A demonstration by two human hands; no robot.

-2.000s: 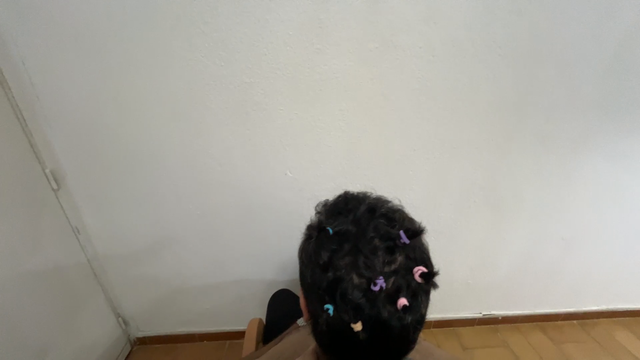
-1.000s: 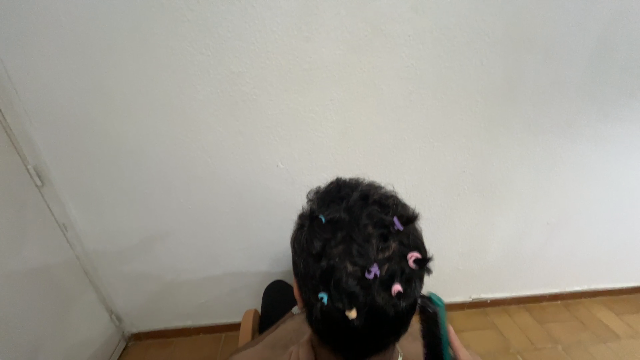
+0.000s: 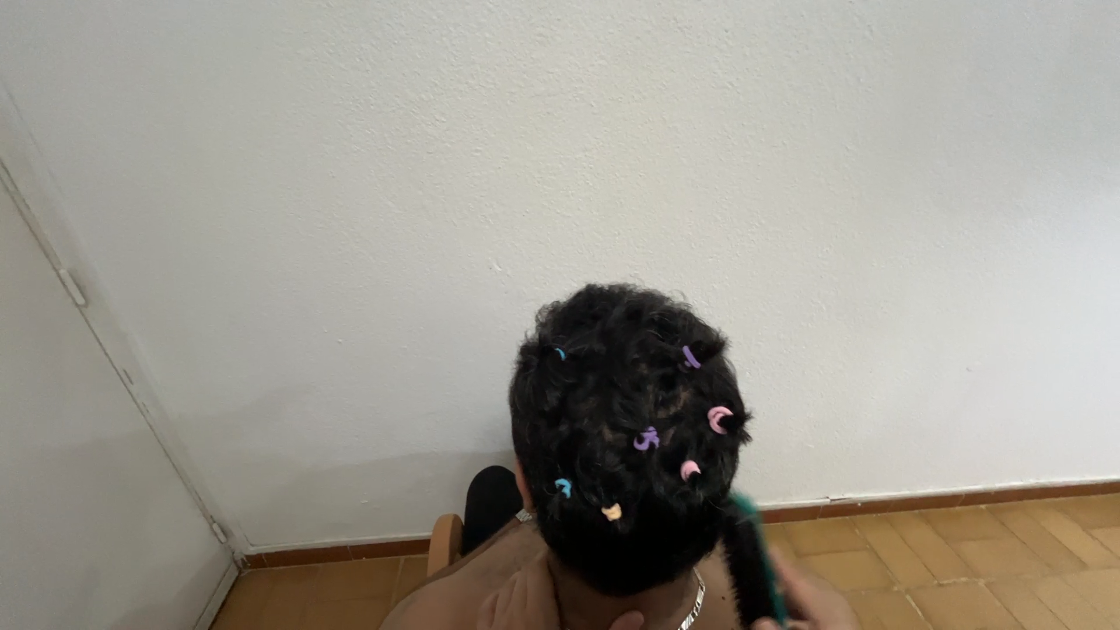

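Observation:
A seated person's dark curly hair (image 3: 612, 385) has several small coloured hair ties in it: pink (image 3: 719, 420), purple (image 3: 647, 439), blue (image 3: 563, 487) and pale orange (image 3: 612, 512). My right hand (image 3: 809, 595) holds a green brush (image 3: 754, 560) with black bristles, upright at the right side of the head near the neck; hand and brush are slightly blurred. At the bottom edge, my left hand (image 3: 523, 599) rests on the person's neck and shoulder with its fingers spread; most of it is cut off by the frame.
The person sits close to a white wall (image 3: 350, 262). Part of a wooden chair (image 3: 444, 542) shows at the left of the shoulder, beside something black. A white door (image 3: 79, 437) stands at the left. Brown floor tiles (image 3: 971, 560) run along the skirting.
My right hand and the green brush, not visible two seconds ago, have come in at the lower right. My left hand now shows at the neck.

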